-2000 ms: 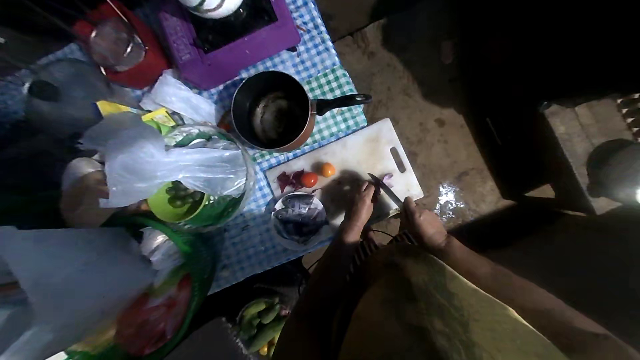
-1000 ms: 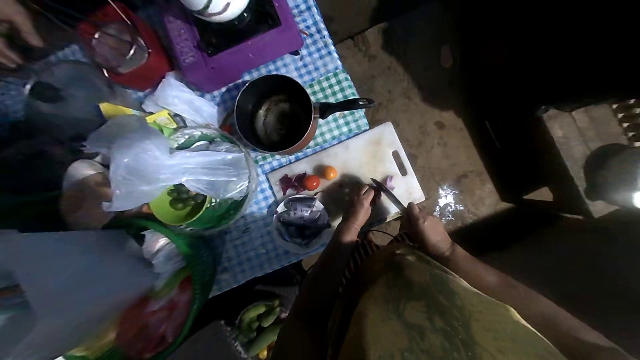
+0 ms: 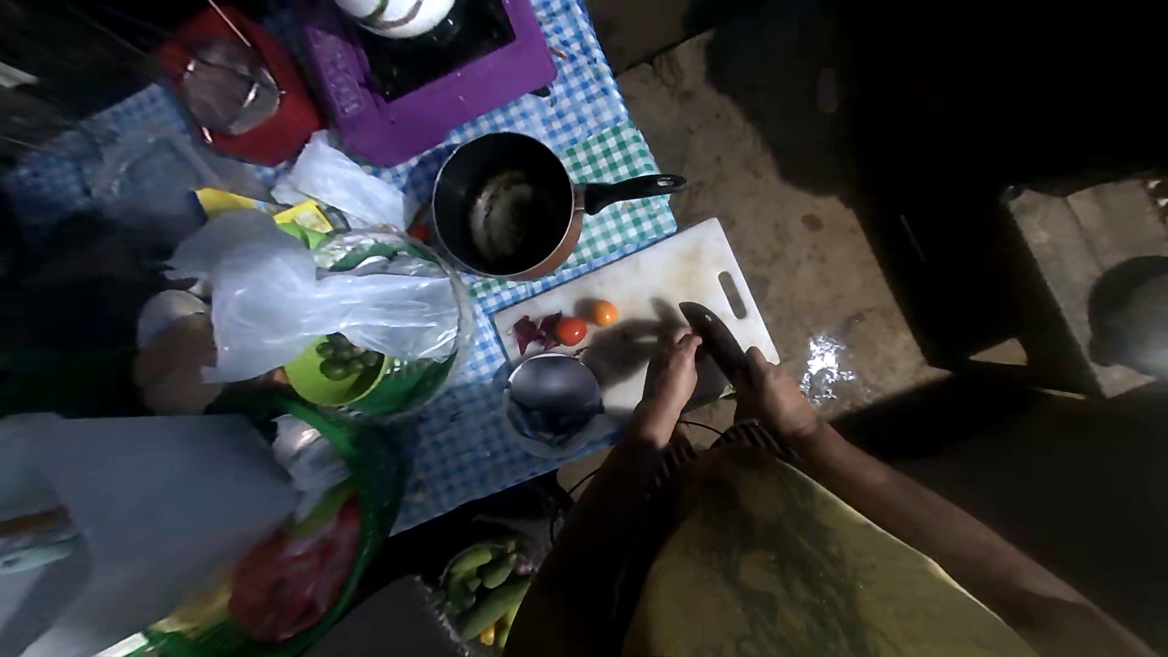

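Note:
My right hand [image 3: 774, 394] grips the handle of a dark-bladed kitchen knife [image 3: 716, 338] over the right part of a white cutting board [image 3: 698, 251]. Beside the knife tip, my left hand [image 3: 673, 374] rests at the board with its fingers curled; whether it holds a piece of food cannot be told. On the board's left part lie a red tomato [image 3: 571, 330], an orange tomato [image 3: 604, 313] and dark red onion pieces [image 3: 536, 333]. A bowl [image 3: 553, 401] with dark contents, partly in plastic, stands against the board's near left edge.
A black-lined saucepan [image 3: 507, 206] stands behind the board, its handle jutting past the table edge. Farther back is a purple stove [image 3: 429, 100]. Plastic bags [image 3: 274, 292], a lime-green bowl [image 3: 338, 379] and a green basket [image 3: 360, 538] crowd the left. Green vegetables [image 3: 484, 584] sit below the table.
The knife blade has turned and now shows its broad side near my left hand. The small purplish piece seen earlier beside the blade is no longer visible.

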